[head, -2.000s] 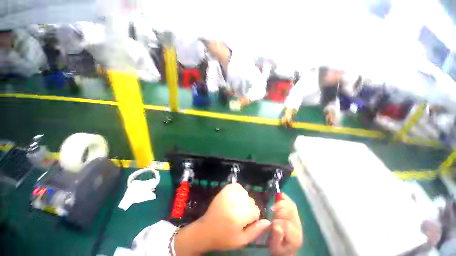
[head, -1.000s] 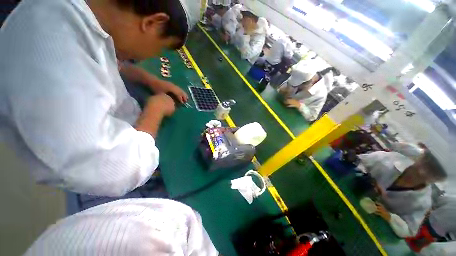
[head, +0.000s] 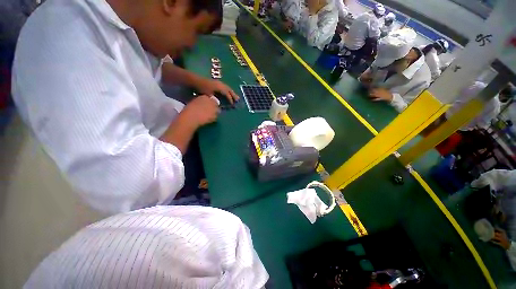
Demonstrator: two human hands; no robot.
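Observation:
Neither of my hands is in the picture; only my striped white sleeve (head: 153,248) shows at the bottom left. The black pressing fixture (head: 351,262) is cut off by the bottom edge at the lower right. Part of a red clamp handle (head: 382,286) and its silver linkage (head: 408,276) show there. A crumpled white wipe (head: 307,203) lies on the green mat beside a thin pale tape roll (head: 328,197).
A grey tape dispenser (head: 288,161) with a cream tape roll (head: 312,133) stands ahead of a white bottle (head: 279,107) and small-cell tray (head: 257,97). A neighbour (head: 96,107) works at left. A yellow post (head: 390,138) rises beyond the wipe.
Since two seconds ago the view has swung left to the neighbour, and both hands have left the picture. Over the last second, the dispenser and wipe have shifted right in view.

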